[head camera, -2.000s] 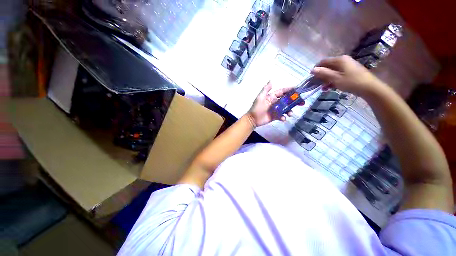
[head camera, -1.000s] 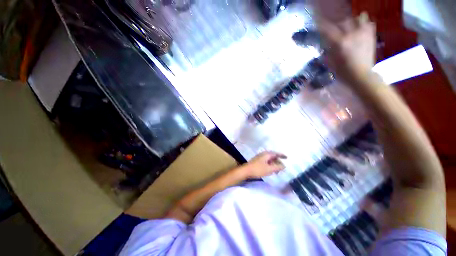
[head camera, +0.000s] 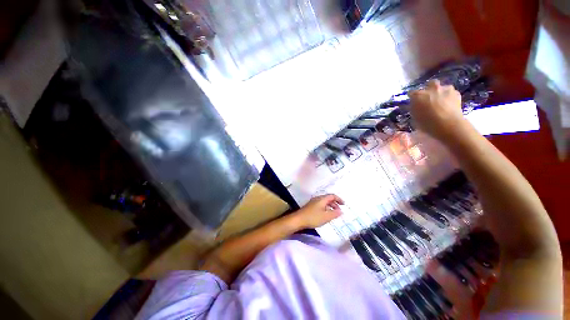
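My left hand (head camera: 322, 209) rests at the near edge of the white table, fingers loosely bent and apart, with nothing seen in it. My right hand (head camera: 437, 106) is closed low over the far end of a row, beside a pile of dark packaged items (head camera: 465, 75); what is inside its fingers is hidden. A row of dark items with clear ends (head camera: 365, 142) lies in front of it. A clear compartment tray (head camera: 400, 265) holds dark parallel sticks (head camera: 394, 234), with more dark sticks at its near side (head camera: 425, 300).
A large open brown carton (head camera: 250, 212) with dark contents is at the left, partly under a black shiny cover (head camera: 169, 131). Clear trays (head camera: 269, 31) lie at the back. A white rectangle (head camera: 509, 117) lies on the orange-red surface at the right. Glare washes out the table's middle.
My right hand has gone from above my left palm to the far row. The dark item with the orange mark is no longer seen in my left hand. The view has shifted.
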